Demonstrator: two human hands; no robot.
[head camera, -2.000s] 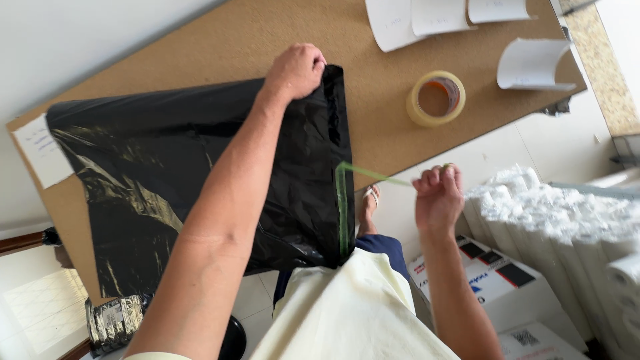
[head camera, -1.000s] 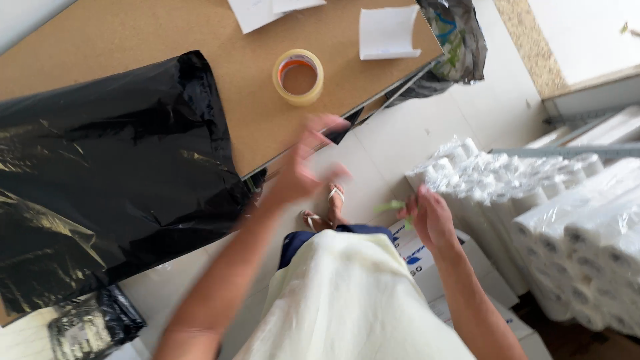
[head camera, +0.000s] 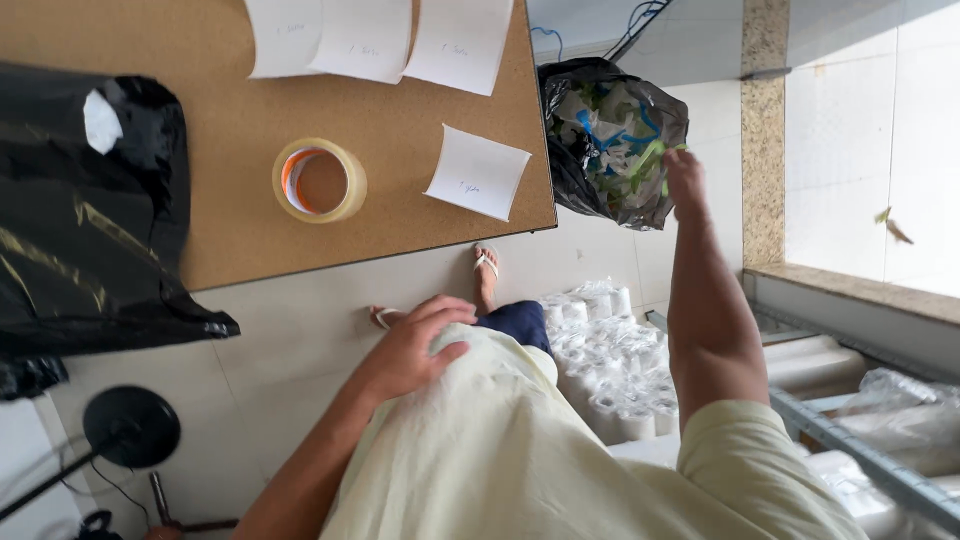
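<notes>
My right hand (head camera: 684, 178) is stretched out over the right rim of a black plastic trash bag (head camera: 585, 191) that holds crumpled strips. A green strip (head camera: 646, 161) lies against its fingertips; whether the fingers still grip it cannot be told. My left hand (head camera: 420, 345) rests in front of my pale yellow shirt (head camera: 495, 442), fingers apart and holding nothing. A large black plastic mailing bag (head camera: 82, 217) lies on the brown table (head camera: 225, 255) at the left, a white patch on its top. To its right sits a roll of clear packing tape (head camera: 356, 184).
Several white paper sheets (head camera: 457, 45) with handwriting lie along the table's far side, another sheet (head camera: 480, 169) near its right corner. Plastic-wrapped white rolls (head camera: 600, 360) stand on the floor at my right, beside a metal rack (head camera: 862, 450). A black round base (head camera: 131, 426) is at lower left.
My left hand has left the black mailing bag. My right hand has carried the green strip from beside the table to the trash bag. The view has shifted to the right.
</notes>
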